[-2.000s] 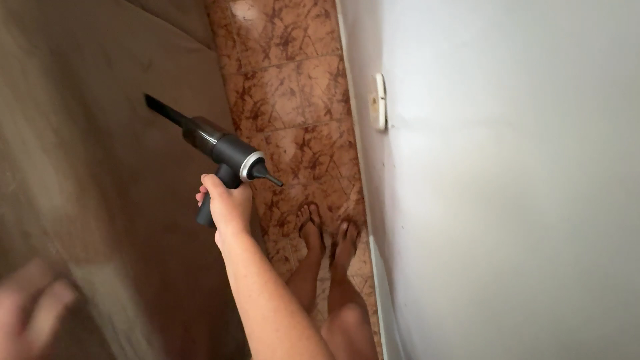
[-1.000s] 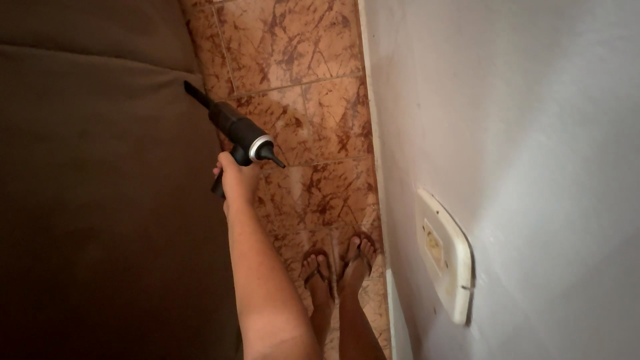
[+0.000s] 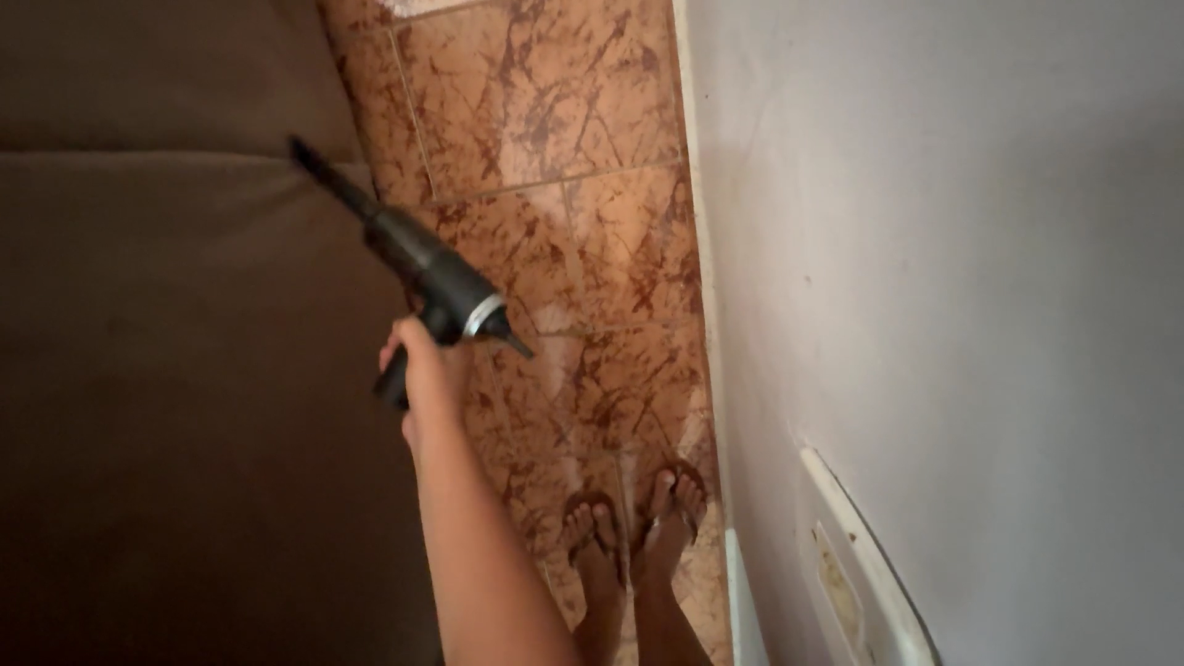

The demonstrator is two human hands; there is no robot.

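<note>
My right hand (image 3: 421,375) is closed round the grip of a black handheld vacuum cleaner (image 3: 435,268) with a silver ring near its rear end. A narrow flat nozzle points up and left, its tip over the seam of a brown fabric-covered surface (image 3: 185,324), perhaps a sofa; whether it touches the fabric I cannot tell. A thin pointed nozzle sticks out of the other end, above the tiled floor. My left hand is out of the frame.
A strip of reddish-brown marbled floor tiles (image 3: 592,240) runs between the brown surface and a pale wall (image 3: 925,231). My feet in flip-flops (image 3: 592,532) stand on it. A white wall plate (image 3: 869,564) juts out at the lower right.
A blurred hand at the lower left two seconds ago is no longer in view. My right hand has kept hold of the vacuum. The view has shifted forward along the wall.
</note>
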